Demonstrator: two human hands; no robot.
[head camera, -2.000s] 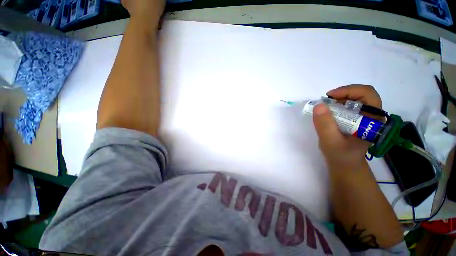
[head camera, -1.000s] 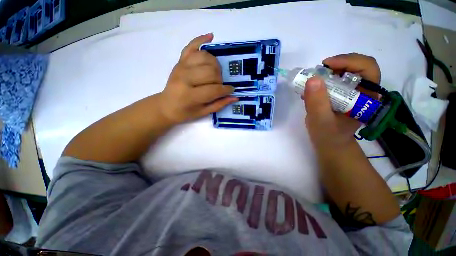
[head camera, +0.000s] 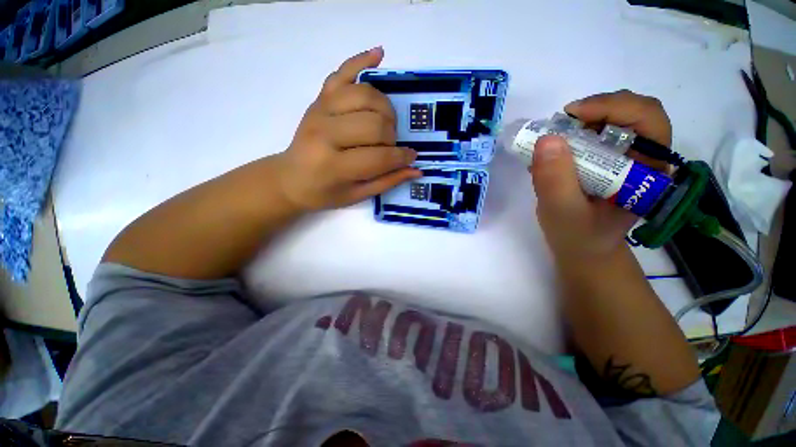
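A light blue plastic housing (head camera: 441, 118) with black parts and a small silver grid stands near the middle of the white paper. A similar, smaller-looking housing part (head camera: 432, 194) lies just below it, edges close together. My left hand (head camera: 349, 144) holds both at their left side. My right hand (head camera: 598, 166) is closed around the glue syringe (head camera: 593, 170), thumb on top. The syringe points left, and its pale teal needle tip (head camera: 490, 127) is over the upper part's right end. Whether it touches is not clear. A green adapter (head camera: 676, 209) caps its rear.
Small blue parts (head camera: 30, 157) fill a bag at the left. A black smartphone (head camera: 720, 262), clear air hose (head camera: 746, 284), crumpled white tissue (head camera: 755, 179) and dark pliers (head camera: 764, 109) lie at the right. Blue housings (head camera: 83, 17) show at the top left. White paper (head camera: 218, 105) covers the bench.
My left hand, out of the picture at the top two seconds ago, came back with the housing parts. Since one second ago they shifted slightly right, and the needle tip is now over the upper part.
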